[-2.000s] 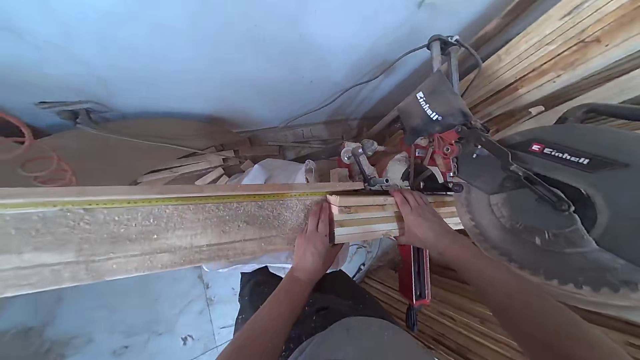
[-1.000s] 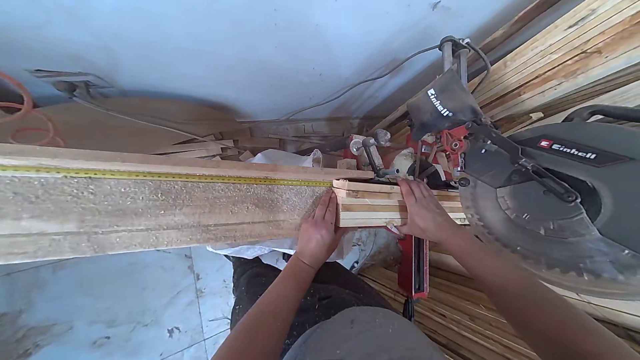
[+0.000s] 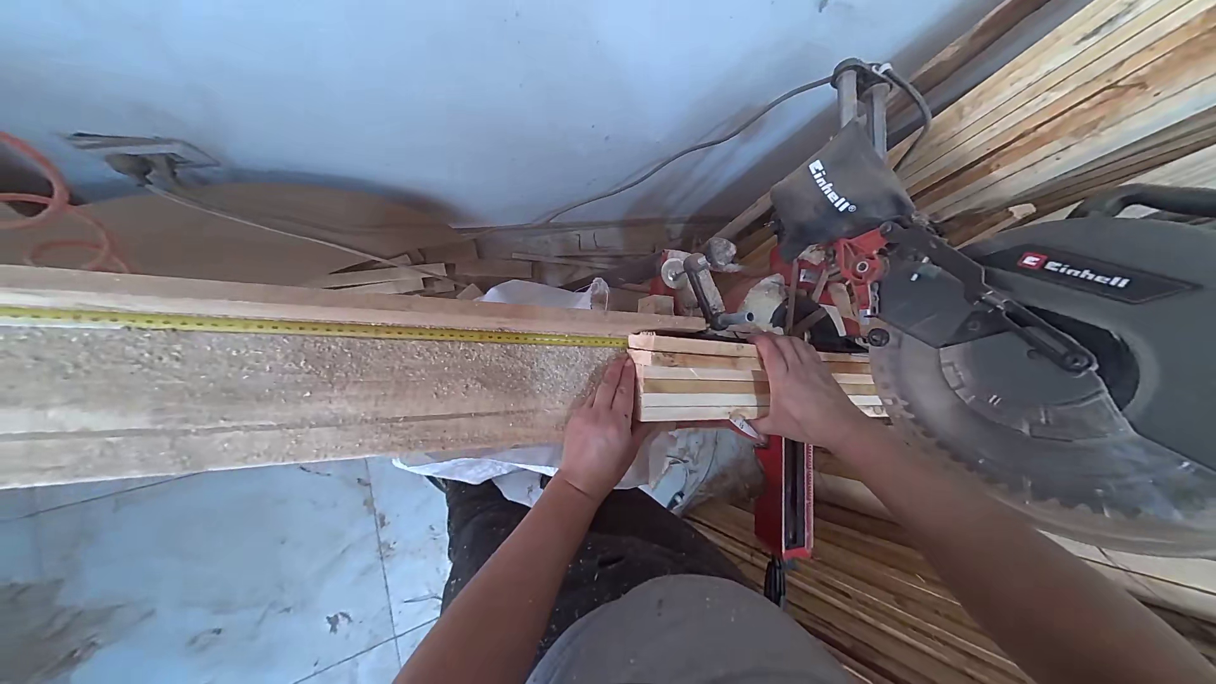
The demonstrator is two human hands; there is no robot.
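Several wooden strips lie side by side in a bundle, running under the Einhell mitre saw. My left hand presses its fingers flat against their left ends. Across the bundle's width, near the saw, my right hand grips the strips, thumb at the near edge and fingers over the far edge. A yellow measuring tape stretches along a wide board strewn with sawdust and reaches the bundle's far left corner. The right ends of the strips are hidden by the saw.
A wooden fence strip runs along the board's back edge. The toothed saw blade is close to my right forearm. Offcuts lie behind the board, near a power cable. Long timber is stacked at the right.
My left hand has shifted from the near left corner onto the end faces of the strips. The right hand keeps its hold on the bundle.
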